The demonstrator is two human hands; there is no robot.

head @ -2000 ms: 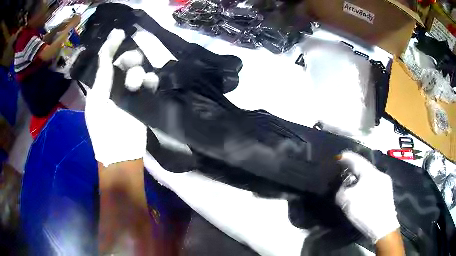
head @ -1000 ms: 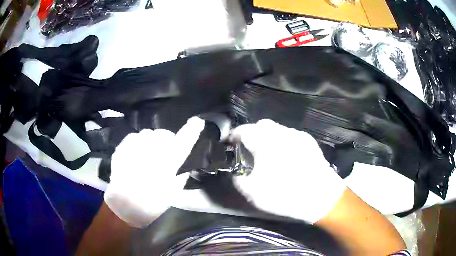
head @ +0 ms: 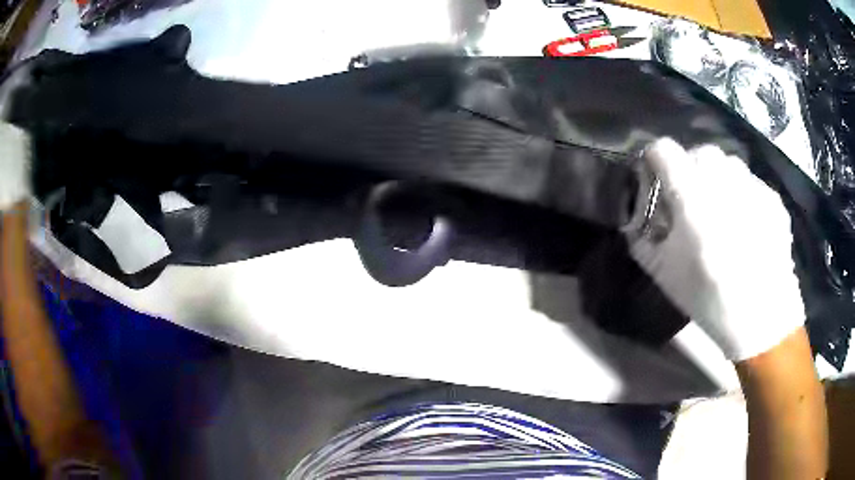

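Observation:
My right hand point(head: 727, 248), in a white glove, is closed on the buckle end of a belt strap at the right; a silvery buckle edge point(head: 652, 202) shows by the fingers. The strap point(head: 525, 159) seems to run left across the belt stack, blurred. My left hand point(head: 14, 164), also gloved, is at the far left, cut off by the picture's edge; its fingers are hidden. A dark ring-shaped coil point(head: 408, 234) lies at the middle front of the belt stack point(head: 281, 112).
Behind the belts lie red-handled snips point(head: 586, 43), a small black buckle frame point(head: 586, 19), transparent rings point(head: 759, 98), whitish polybags point(head: 412, 23) and a cardboard sheet point(head: 712, 13). Shiny film-wrapped black items point(head: 834, 122) lie at the right. White table surface point(head: 375, 328) shows in front.
My hands have moved apart from the middle, the left to the far left edge and the right to the right with the buckle end. The ring-shaped coil now shows at the middle.

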